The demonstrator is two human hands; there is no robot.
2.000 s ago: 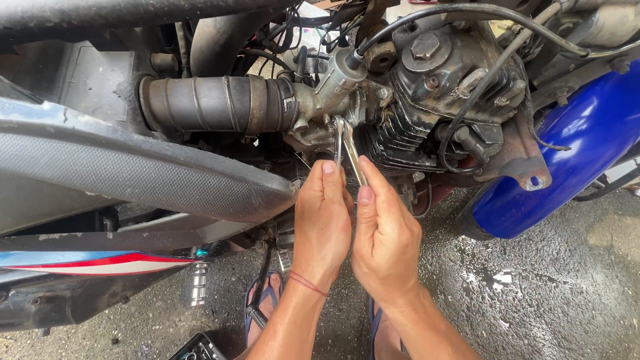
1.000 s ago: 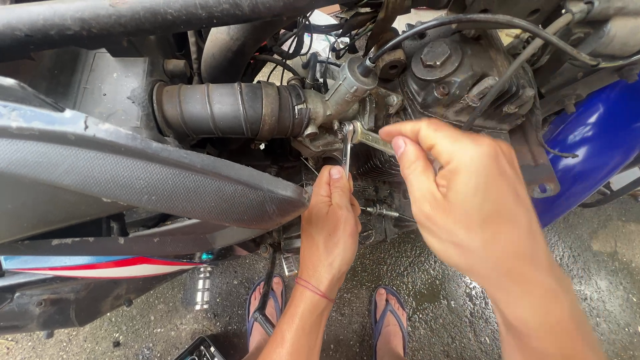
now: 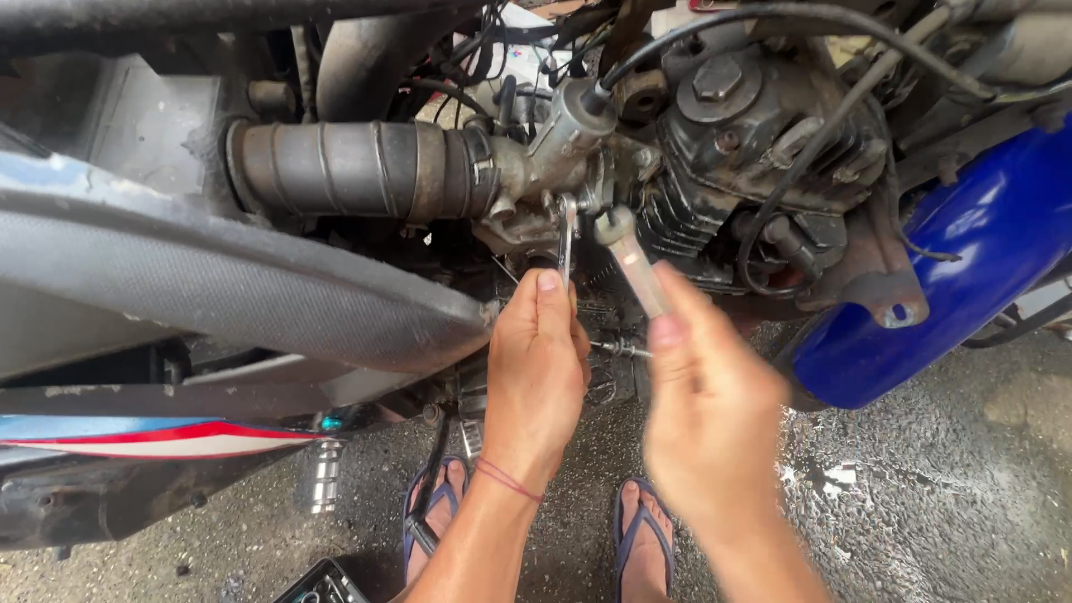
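My left hand grips a slim chrome wrench upright, its upper end against the flange area between the carburetor and the engine's cylinder. In my right hand, somewhat blurred, is an open-end wrench; its jaws are just right of the chrome wrench's upper end, apart from it. A ribbed black rubber intake duct joins the carburetor from the left. The finned cylinder and the cylinder head with a large hex bolt lie to the right.
A black cable arches from the carburetor top over the engine. The blue fender is at the right, the textured grey body panel at the left. A footpeg and an open tool case are below, near my sandalled feet.
My right hand was beside the left two seconds ago, then swung out right with its wrench nearly level. Now it is lower, the wrench tilted up and clear of the carburetor. My left hand stays put.
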